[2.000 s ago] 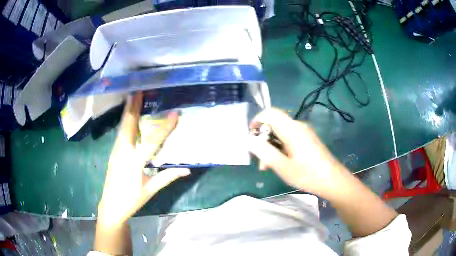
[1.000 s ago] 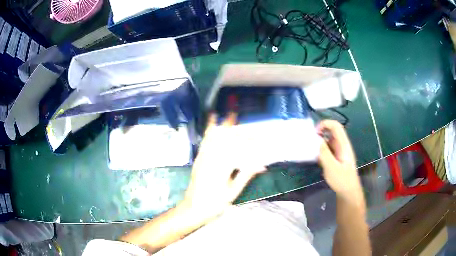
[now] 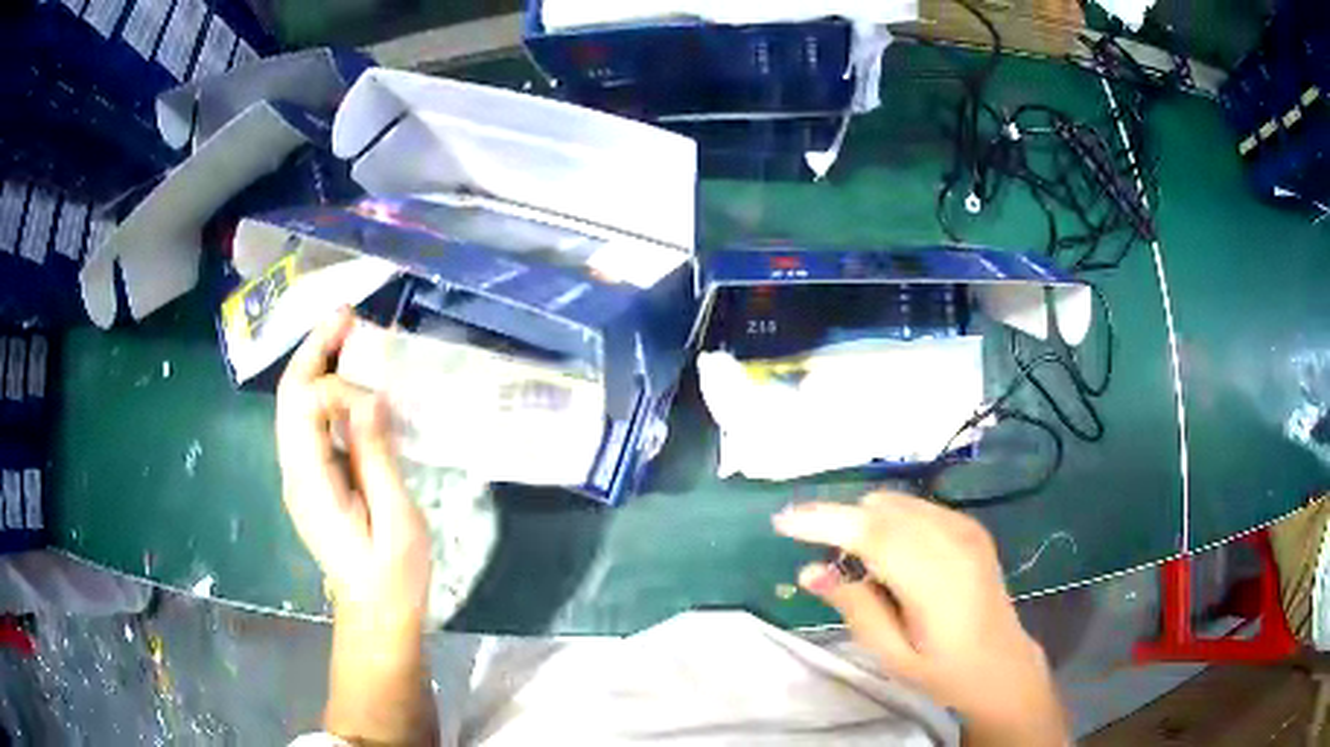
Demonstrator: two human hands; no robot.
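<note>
Two open dark blue retail boxes lie in front of me. In the left retail box (image 3: pixel 642 350), a handset in a whitish protective sleeve (image 3: pixel 503 416) lies across the opening. My left hand (image 3: pixel 358 482) has its fingers around the left end of this sleeve. The right retail box (image 3: pixel 861 267) shows "Z10" and holds another white-sleeved item (image 3: pixel 875 409) with a bit of yellow. My right hand (image 3: pixel 912 577) is in front of that box and pinches a small dark plug (image 3: pixel 846 566) between thumb and fingers, touching neither box.
Black cables (image 3: pixel 1043 175) lie tangled at the back right, and a black lead (image 3: pixel 1050 423) loops beside the right box. Another blue box (image 3: pixel 700 73) stands at the back. Stacked boxes (image 3: pixel 59 226) line the left. A red stool (image 3: pixel 1225 613) is beyond the bench edge.
My left hand has moved from the right box to the left box's sleeved item, now slanted. My right hand has drawn back below the right box. The view has shifted.
</note>
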